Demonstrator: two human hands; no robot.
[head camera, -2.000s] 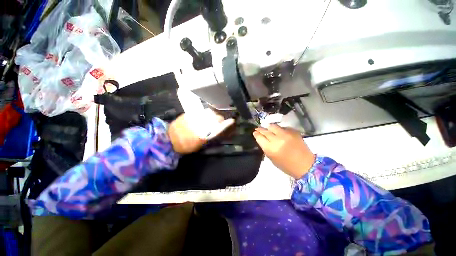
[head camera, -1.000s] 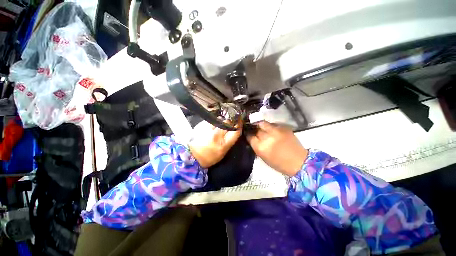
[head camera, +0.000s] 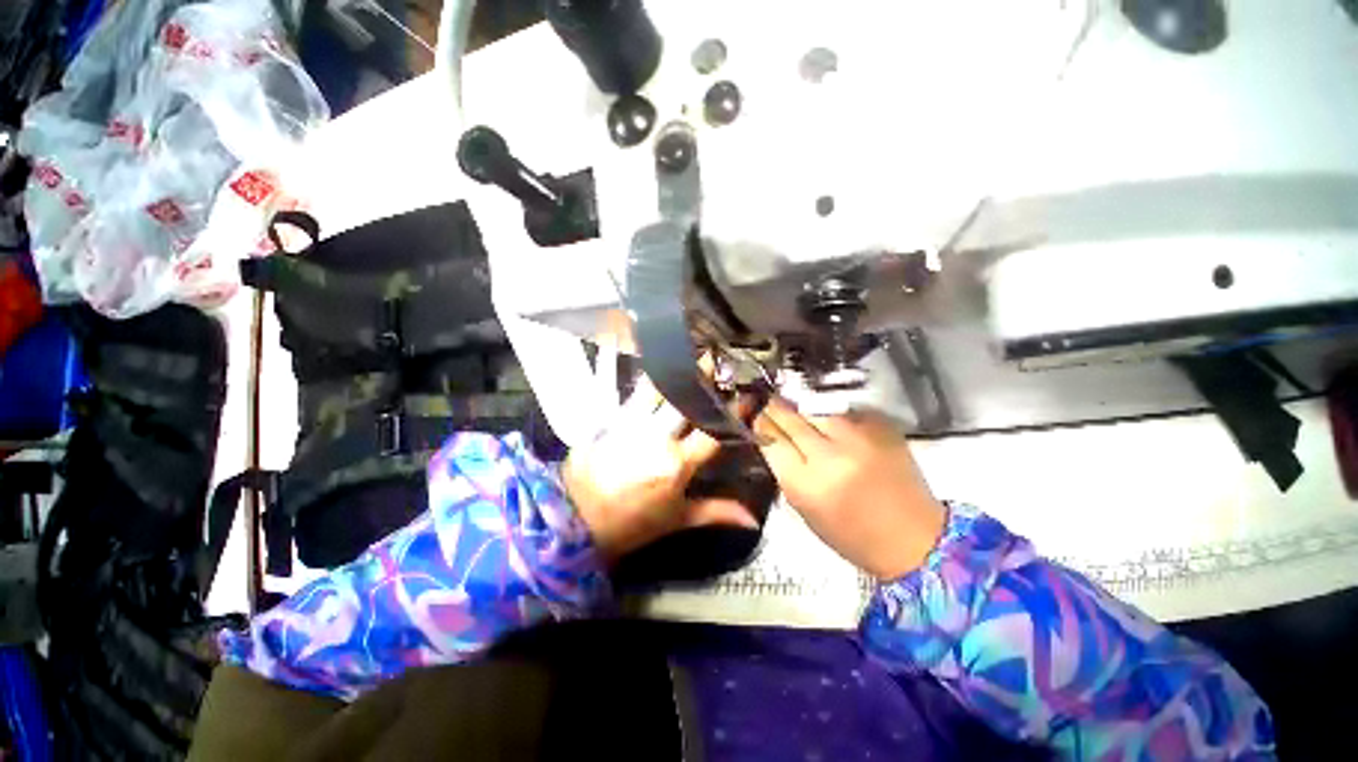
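Observation:
The black and camouflage padded panel lies on the machine table left of the needle, with straps and small dark buckles on it. Its black rounded end shows under my hands. My left hand holds the panel's edge just left of the needle area, thumb spread. My right hand has its fingertips on the work at the presser foot. The dark curved lever hides part of the needle area and the stitching spot. The white sewing machine head stands above.
A crumpled clear bag with red marks lies at the back left. Dark camouflage pieces hang at the far left. A loose black webbing piece lies right of the needle. A printed ruler runs along the front edge.
Over two seconds my left hand has moved right and down beside the needle, uncovering the panel's buckles. My right hand stays near the needle. The camera view has shifted.

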